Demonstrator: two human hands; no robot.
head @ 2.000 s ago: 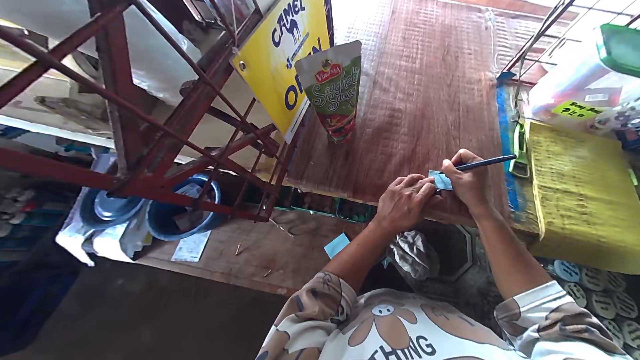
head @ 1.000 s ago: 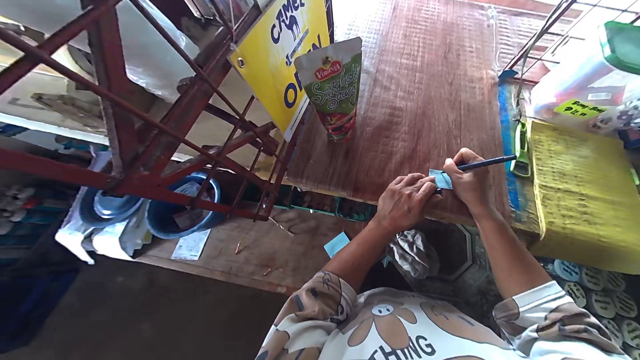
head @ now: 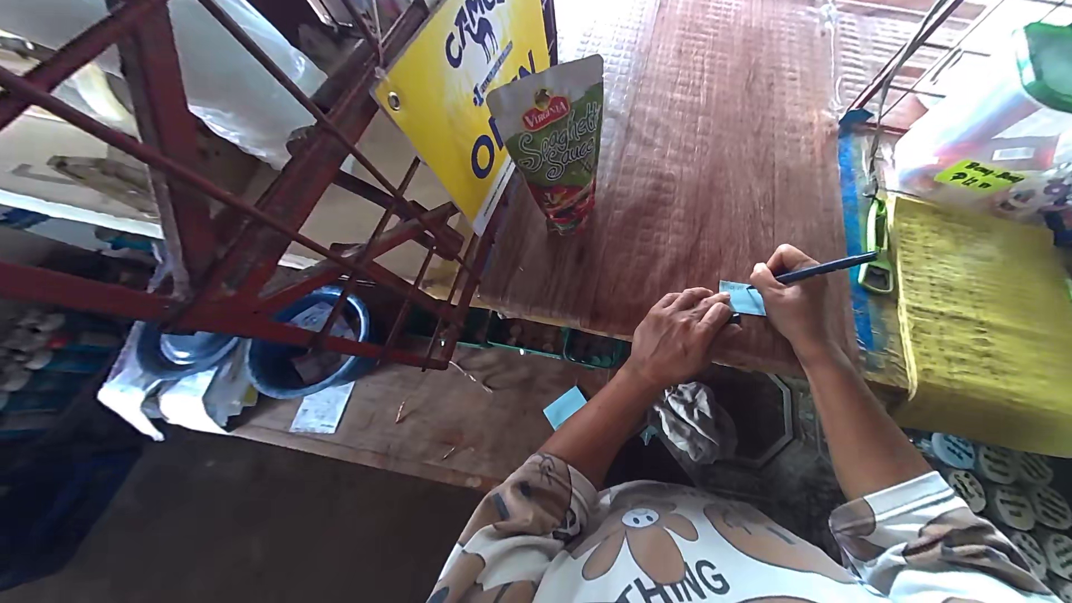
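On the wood-grain tabletop (head: 712, 167) lies a small light-blue paper slip (head: 743, 298), near the edge closest to me. My right hand (head: 796, 297) grips a dark pen (head: 825, 267) over the slip's right side; the fingers hide its tip. My left hand (head: 682, 331) rests on the slip's left edge with fingers bent, and a small dark object shows under its fingertips, too hidden to name. Farther left on the tabletop stands a spaghetti sauce pouch (head: 557, 146).
A red metal grille (head: 243, 226) and a yellow sign (head: 456, 92) border the left. At right are a green box cutter (head: 876, 249), a yellow covered box (head: 980, 310) and a green-lidded plastic container (head: 971, 159). Below sit blue tubs (head: 362, 335) and another blue slip (head: 565, 408) on a lower shelf.
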